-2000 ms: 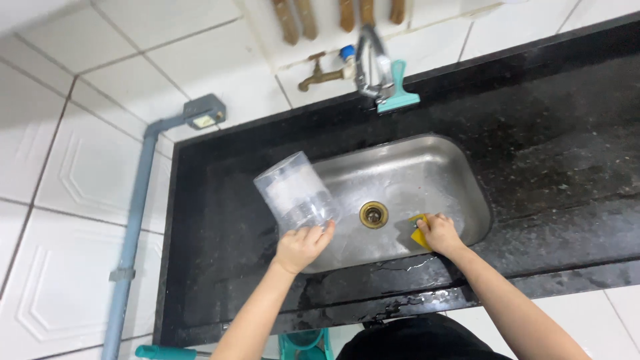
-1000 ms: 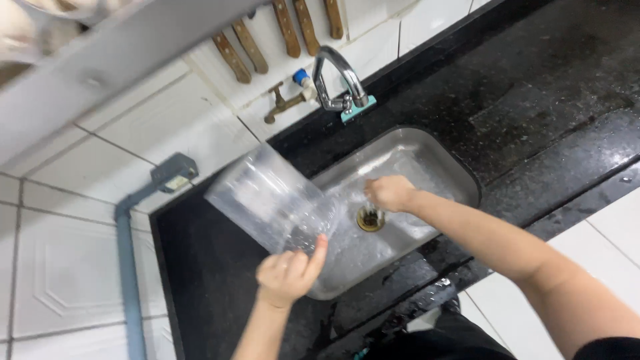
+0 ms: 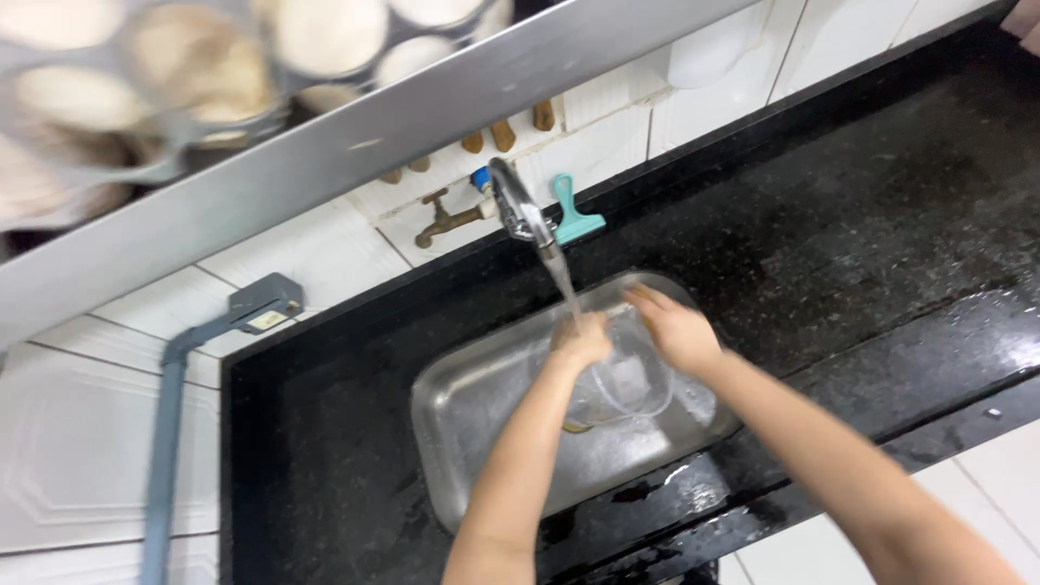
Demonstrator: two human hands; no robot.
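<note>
Water runs from the chrome faucet [image 3: 520,203] onto my left hand [image 3: 582,340], which is at the near-left side of a clear plastic container [image 3: 630,378] and seems to hold it. The container lies tilted inside the stainless steel sink [image 3: 463,455], over the drain area. My right hand [image 3: 674,329] is at the container's right side, fingers stretched and blurred. Something yellowish shows at its fingertips, too blurred to name. A bit of the drain's rim [image 3: 577,426] shows beneath the container.
A teal squeegee [image 3: 574,213] stands behind the sink, beside a brass tap [image 3: 443,219]. Black stone counter [image 3: 853,244] surrounds the basin. A metal shelf [image 3: 366,122] with jars crosses the upper left; knife handles [image 3: 503,136] hang below it. A grey pipe [image 3: 166,447] runs down the left wall.
The clear container has moved from the sink's left side into the basin. Water now visibly falls from the faucet. Both hands have come close together around the container. The view has shifted.
</note>
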